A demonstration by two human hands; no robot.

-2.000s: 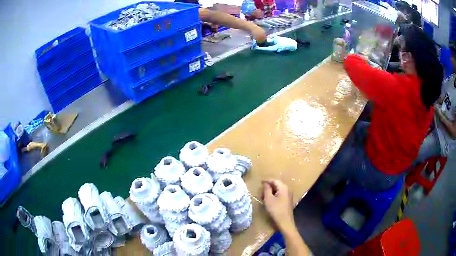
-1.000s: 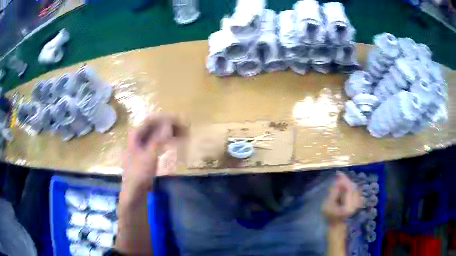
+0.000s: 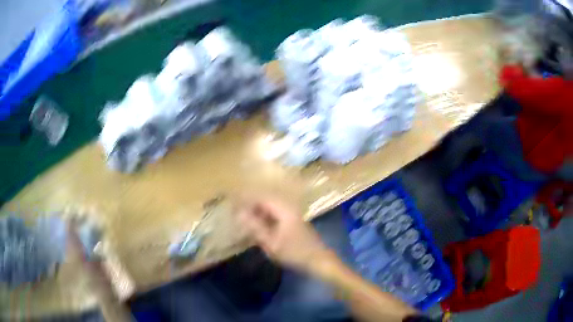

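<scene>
The frame is blurred. My right hand (image 3: 267, 220) is over the bench (image 3: 169, 188), right of the glue dish (image 3: 185, 245) and a thin glue stick (image 3: 206, 219); whether it holds anything cannot be told. My left hand (image 3: 81, 248) is smeared by motion at the far left, beside a group of grey parts (image 3: 28, 245); its fingers and any held part cannot be made out. Pale tube-shaped parts (image 3: 182, 94) are piled at the bench's far edge. Ruffled parts (image 3: 352, 88) are stacked right of them.
A blue crate (image 3: 443, 283) with small parts is below the bench edge at right. A red stool (image 3: 521, 261) and a blue stool (image 3: 452, 182) stand beyond. A person in red (image 3: 540, 119) is at upper right. The green conveyor (image 3: 94, 88) runs behind the bench.
The view has swung to the right. My right hand has risen from beside the right crate to above the bench. My left hand has moved from the bench's front to the left parts.
</scene>
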